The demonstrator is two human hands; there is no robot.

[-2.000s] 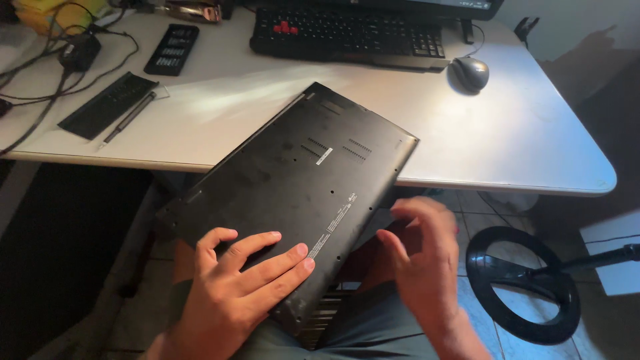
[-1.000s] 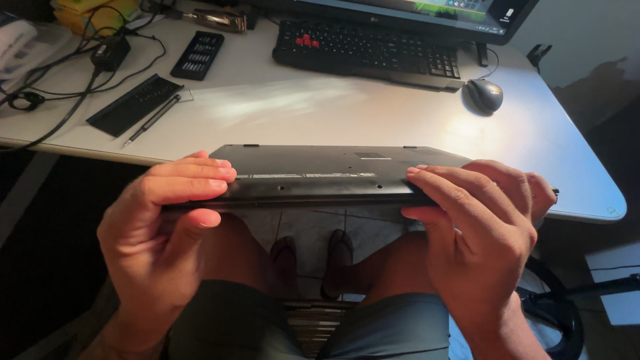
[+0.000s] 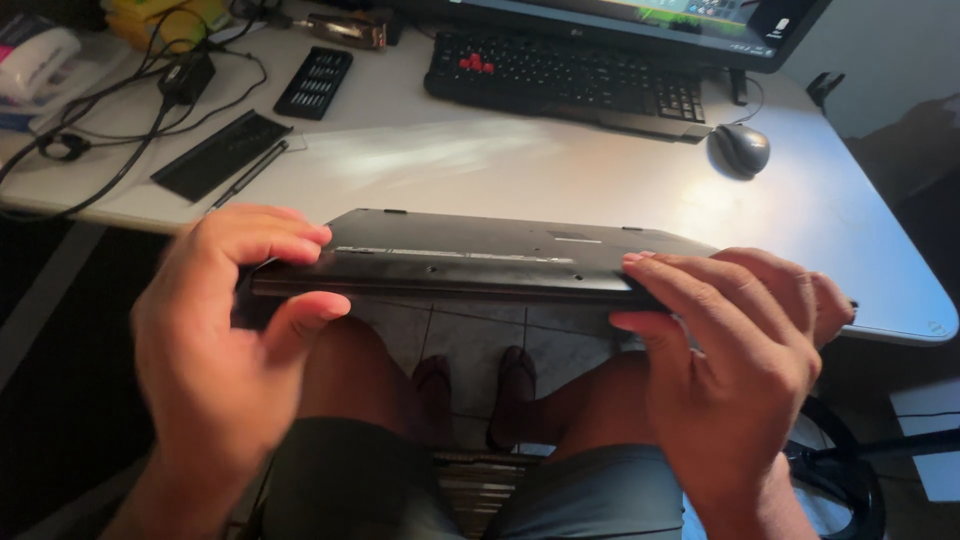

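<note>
A closed black laptop (image 3: 480, 259) is held level above my lap, its underside with screw holes and printed text facing up and its far side by the desk edge. My left hand (image 3: 225, 337) grips the near left corner, fingers on top and thumb below. On the near right part, my right hand (image 3: 735, 352) pinches it the same way. Some dark item juts out beside the right fingers; I cannot tell what it is. A slim pen-like screwdriver (image 3: 251, 174) lies on the desk past my left hand, next to a flat black tray (image 3: 223, 155).
The white desk (image 3: 465, 172) bears a black bit case (image 3: 313, 82), a cable adapter (image 3: 187, 79), a keyboard (image 3: 562, 79), a mouse (image 3: 739, 148) and a monitor (image 3: 637, 30). Yellow items and a clear container stand at the far left. A black ring-shaped base (image 3: 847, 465) is on the floor at right.
Two seconds ago the laptop lay slanted, with my left hand flat on its underside and my right hand off it. Now both hands grip its near edge, and it is squared to the desk.
</note>
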